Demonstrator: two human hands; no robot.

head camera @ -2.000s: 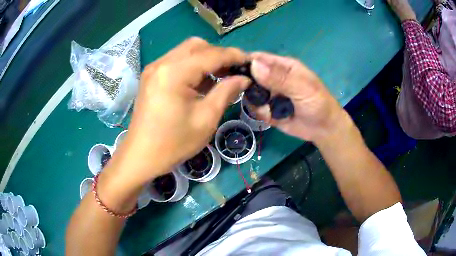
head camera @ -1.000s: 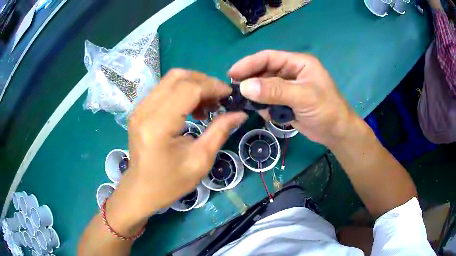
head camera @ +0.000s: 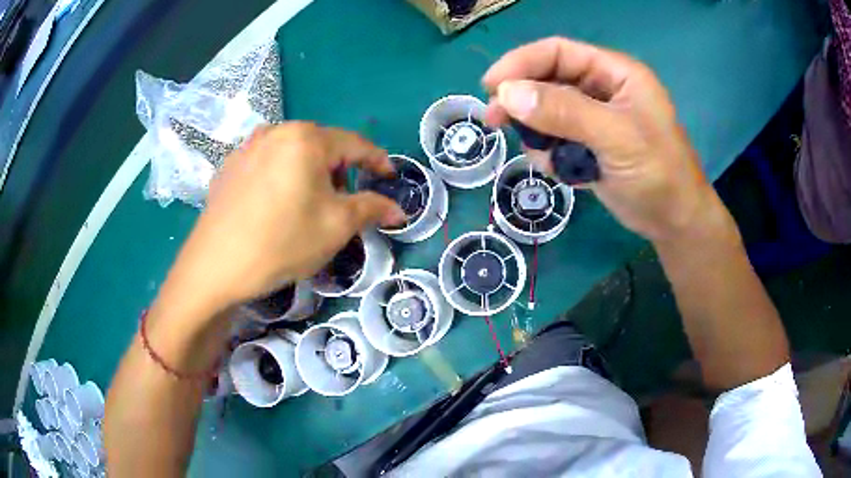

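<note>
Several white fan housings (head camera: 408,313) with spokes and round hubs stand in a group on the green bench. Some hubs look silvery, others dark. My left hand (head camera: 299,201) is at the upper left housing (head camera: 431,219), its thumb and fingers around a black round cap (head camera: 384,189) at that housing's opening. My right hand (head camera: 597,131) is raised over the right side of the group and holds black round caps (head camera: 574,162) in its fingers and palm. Thin red wires trail from some housings.
A clear bag of screws (head camera: 210,121) lies at the upper left. A cardboard parts box (head camera: 467,15) is at the top edge. Stacked housings (head camera: 70,415) are at the lower left. Another person's sleeve and clothing (head camera: 826,159) show at the right edge.
My hands have moved apart. My left hand has gone down to a housing with a black cap, and my right hand keeps the other caps. More housings show between them.
</note>
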